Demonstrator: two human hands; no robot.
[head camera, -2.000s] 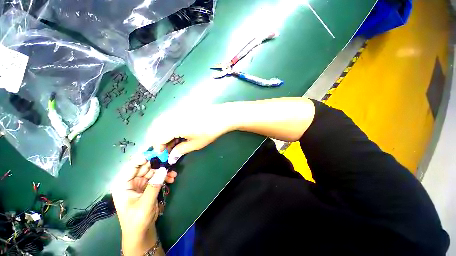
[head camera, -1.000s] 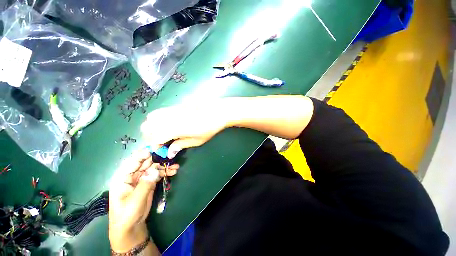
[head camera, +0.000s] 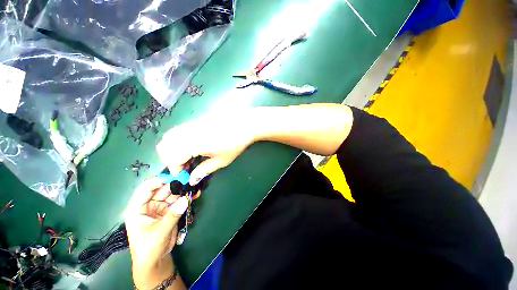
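A small black housing (head camera: 180, 187) is held between the fingertips of both hands above the green mat. Thin coloured wires with a pale end (head camera: 182, 235) hang down from it beside my left palm. My left hand (head camera: 153, 218) grips it from below, palm up. My right hand (head camera: 207, 147) reaches over from above with its thumb and fingers at the housing; blue covering shows at the fingertips. The fingers hide most of the housing. A bundled black cord (head camera: 105, 249) lies left of my left wrist.
Red-and-blue pliers (head camera: 257, 77) lie on the green mat (head camera: 249, 187). Small black clips (head camera: 148, 119) are scattered beside clear plastic bags (head camera: 68, 73). Green-and-white cutters (head camera: 76, 156) lie on a bag. A pile of wired cable units (head camera: 25, 257) sits at lower left.
The housing has shifted slightly down and shows more between the fingers than one second ago. Both hands keep their hold. The whole view has shifted a little.
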